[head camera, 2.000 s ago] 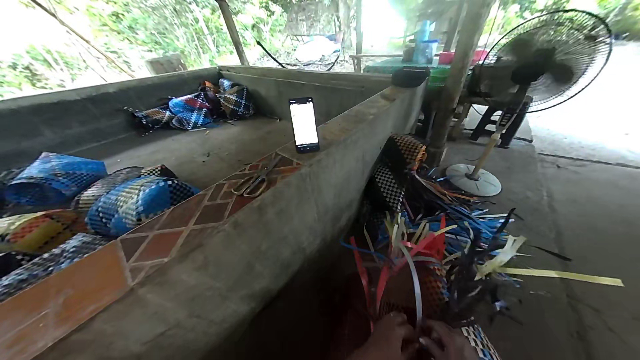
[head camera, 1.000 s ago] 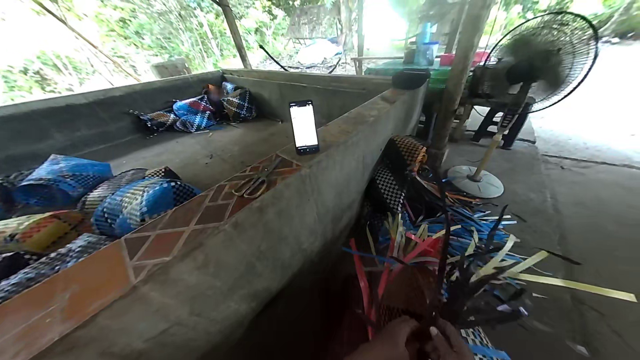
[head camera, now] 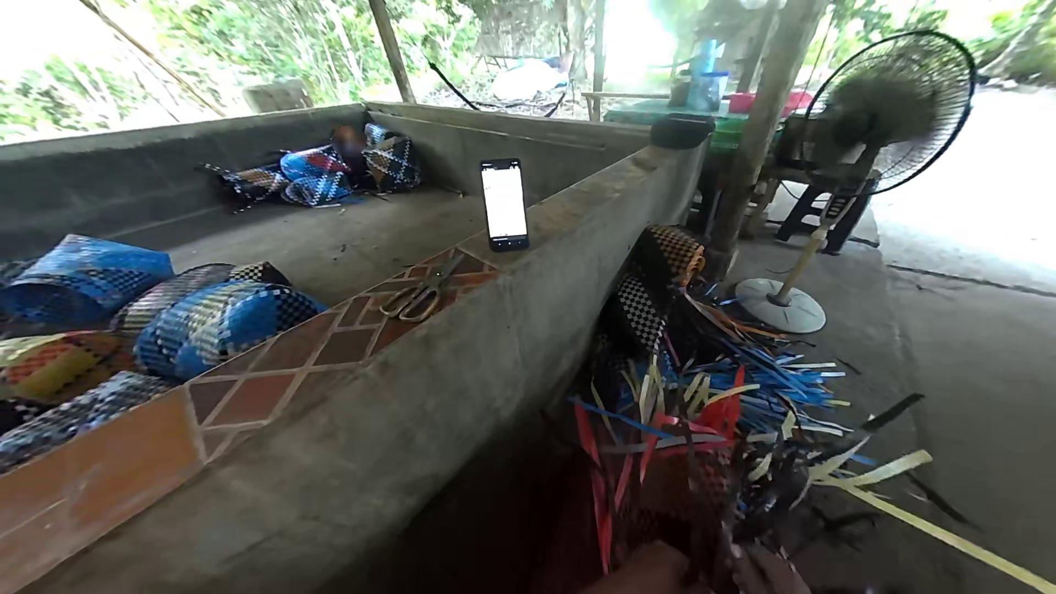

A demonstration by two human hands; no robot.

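At the bottom edge, my left hand [head camera: 648, 569] is at a woven plastic-strip basket [head camera: 664, 491] with long loose ends; its fingers are dark and partly cut off. Close on its right, my right hand [head camera: 763, 569] has its fingers against dark strips. Whether either hand grips a strip is unclear. Red, black and pale yellow strips [head camera: 949, 540] fan out around the work. Beyond it lie blue strips [head camera: 784, 388] and a black-and-white checked woven piece [head camera: 639, 309]. Scissors [head camera: 417, 299] rest on the tiled ledge to the left.
A concrete wall [head camera: 371, 437] runs along my left, with a lit phone [head camera: 505, 206] upright on its top. Woven baskets [head camera: 227, 322] lie behind it, and others [head camera: 318, 169] in the far corner. At right stand a wooden post [head camera: 763, 124] and a pedestal fan [head camera: 891, 111].
The dark strips that stood upright over the hands one second ago now spread lower and to the right. Both hands remain close together at the bottom edge.
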